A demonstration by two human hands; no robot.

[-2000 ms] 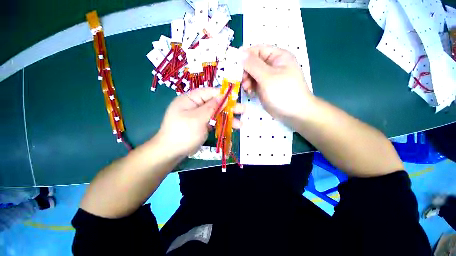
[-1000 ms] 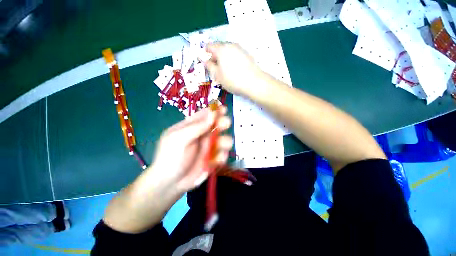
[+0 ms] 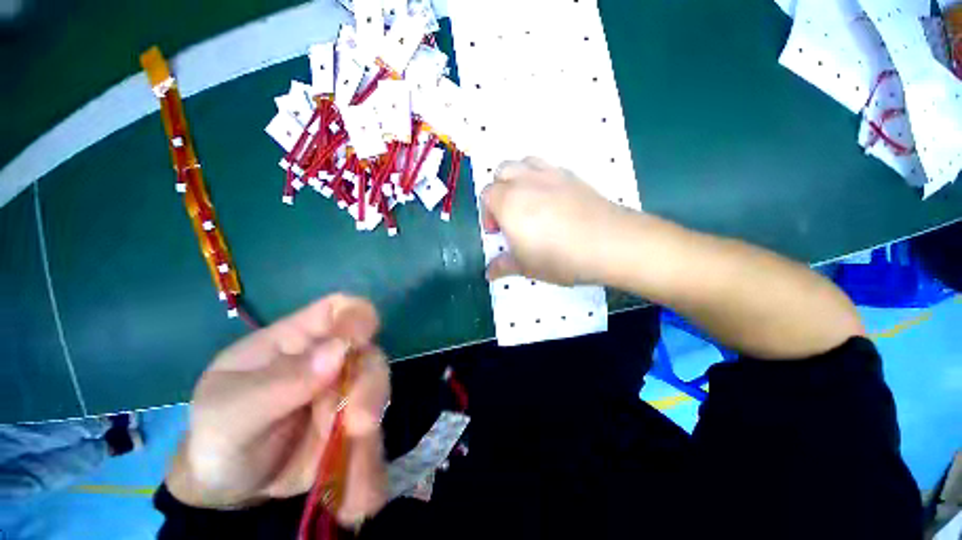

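Note:
My left hand (image 3: 290,406) is near the lower left, in front of the bench edge, holding a bundle of orange film parts (image 3: 333,454) with red wires hanging down; it is partly blurred and partly hidden by the fingers. My right hand (image 3: 549,222) rests on the long white dotted sheet (image 3: 543,90), fingers curled at its left edge; whether it holds anything is hidden. The pile of white square pads and red wires (image 3: 380,116) lies left of the sheet.
A long strip of orange film parts (image 3: 194,200) with white connectors lies at left on the green bench (image 3: 717,127). Crumpled dotted sheets (image 3: 907,84) lie at far right. A blue stool (image 3: 881,276) stands beyond the bench edge. A person's leg (image 3: 63,454) shows at lower left.
My right hand has moved from the pile down onto the dotted sheet. My left hand has moved down and left with the film bundle. The camera view has shifted.

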